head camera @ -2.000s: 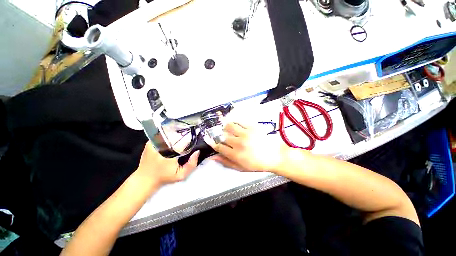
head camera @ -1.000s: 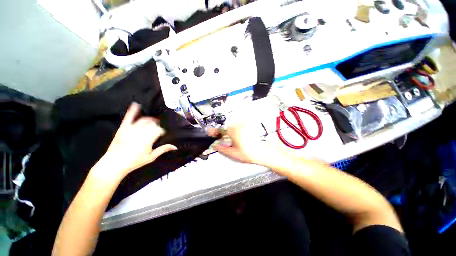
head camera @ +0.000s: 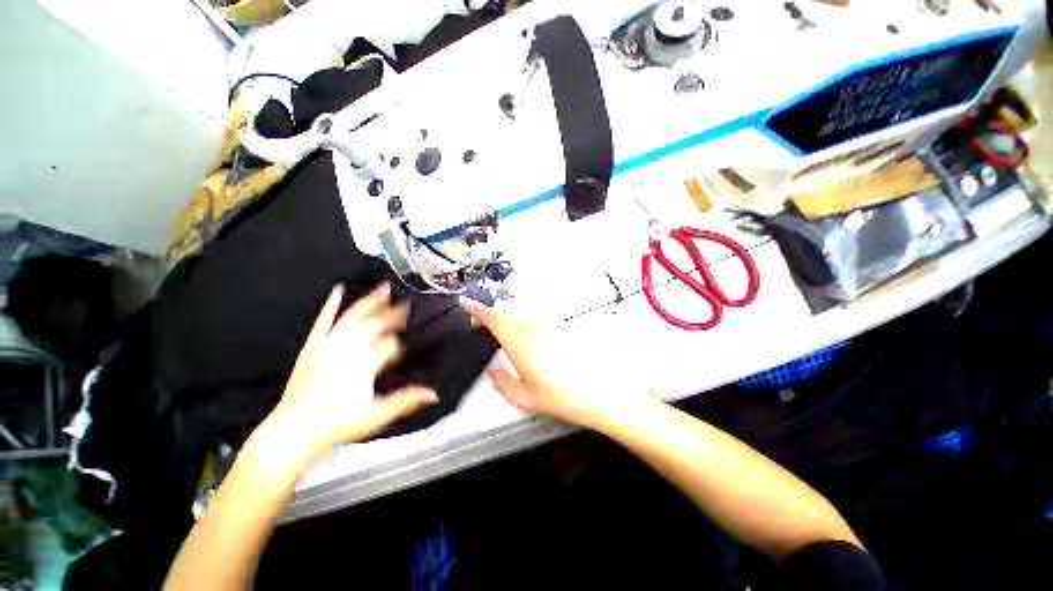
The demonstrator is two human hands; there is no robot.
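Observation:
The black garment piece point(head camera: 248, 306) lies on the white table left of and under the needle area point(head camera: 479, 271) of the sewing machine point(head camera: 439, 185). My left hand point(head camera: 346, 375) is spread over the cloth, fingers apart and slightly blurred. My right hand point(head camera: 537, 364) is at the cloth's right edge, just in front of the presser foot, with index finger and thumb apart; whether it pinches the cloth edge cannot be told. Red-handled scissors point(head camera: 701, 277) lie on the table right of my right hand.
A black strap point(head camera: 575, 116) hangs over the machine head. A tan wooden strip point(head camera: 866, 188) lies on a clear plastic bag point(head camera: 883, 245) at the right. Orange- and yellow-handled tools point(head camera: 1002, 133) lie beyond. A blue crate point(head camera: 797, 367) shows below the table edge.
The cloth, bunched at the needle two seconds ago, now lies flatter on the table. My left hand moved left, away from the needle, then slightly right and down. The view has shifted.

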